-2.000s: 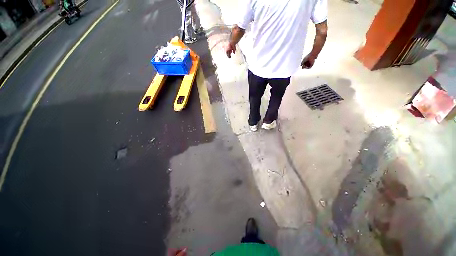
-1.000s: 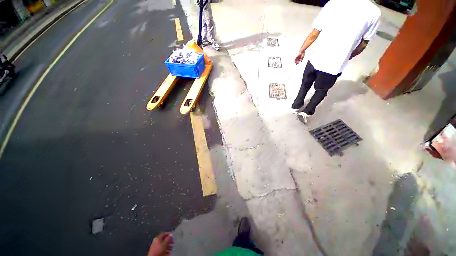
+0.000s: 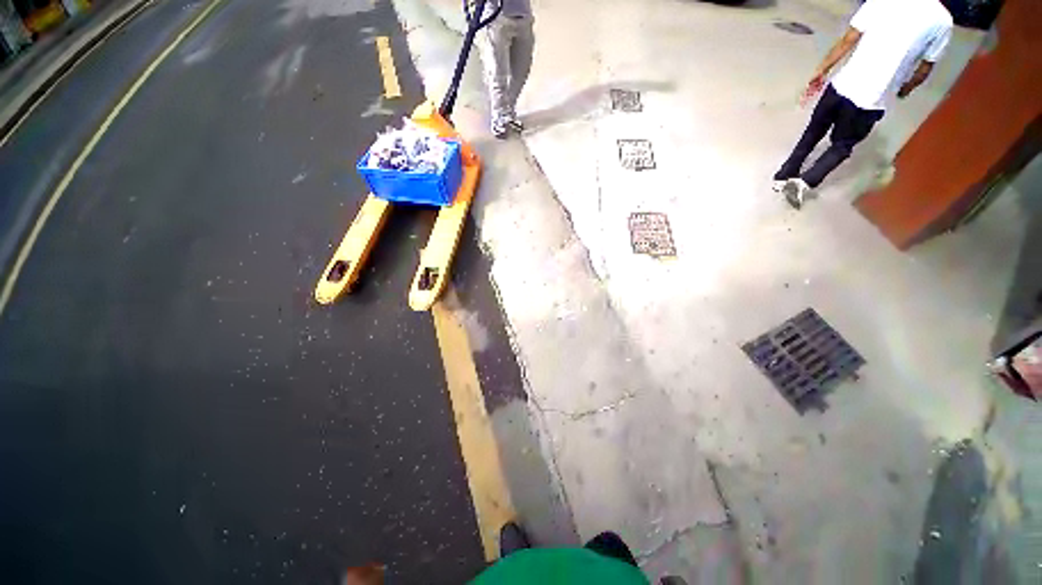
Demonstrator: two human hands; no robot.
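A blue crate (image 3: 411, 186) heaped with whitish clear bags (image 3: 409, 149) sits across the forks near the head of a yellow-orange pallet truck (image 3: 447, 242). The fork tips point toward me. Its black handle (image 3: 462, 63) rises toward a person in light trousers (image 3: 504, 63). A small blurred part of my left hand (image 3: 363, 575) shows at the bottom edge, cut off, far from the crate. My right hand is not in view.
A person in a white shirt (image 3: 894, 51) walks at the upper right beside an orange-red pillar (image 3: 954, 149). A low kerb (image 3: 571, 331) separates road and pavement. A dark drain grate (image 3: 803, 359) lies at the right, and a reddish box (image 3: 1024, 366) at the right edge.
The white-shirted person has moved right and farther away. The person at the handle now shows on the pavement side. My left hand has dropped mostly out of the picture. The motorbike is gone from view.
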